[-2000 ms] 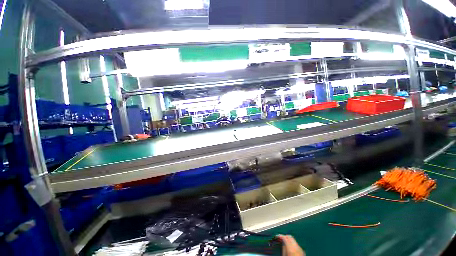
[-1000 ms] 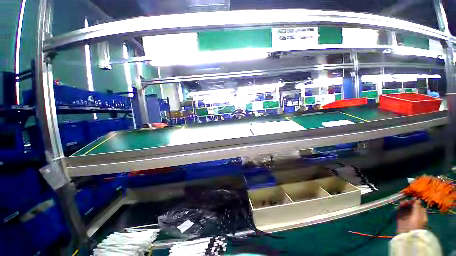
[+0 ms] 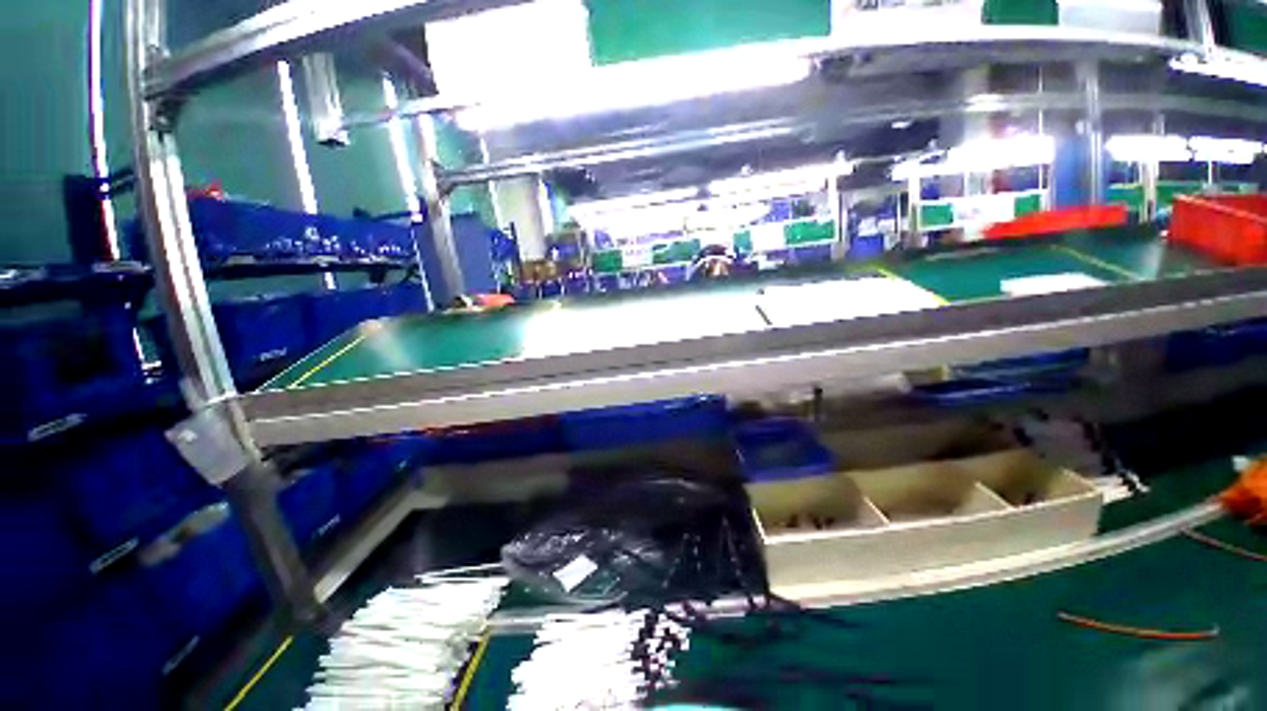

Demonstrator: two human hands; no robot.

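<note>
No hand shows in the head view. Nearest in front of me, a pile of white wire pieces (image 3: 410, 642) lies side by side at the lower left. A second white pile with black ends (image 3: 581, 664) lies to its right, cut off by the bottom edge. Thin black wires (image 3: 778, 653) are loose on the green bench surface to the right of the piles, somewhat blurred. A shiny plastic bag (image 3: 611, 545) with black contents and a pale label lies behind the piles.
A cream divided tray (image 3: 931, 553) with small dark parts stands behind the bench edge, beside a small blue bin (image 3: 781, 449). An orange wire (image 3: 1139, 629) lies at the right; an orange heap (image 3: 1251, 495) is cut off. A raised metal-edged line (image 3: 695, 372) crosses above. Blue bins (image 3: 84, 486) stand left.
The view has swung right and down, then back left, so the orange heap is now at the right edge. The hand seen near the orange heap is out of the picture.
</note>
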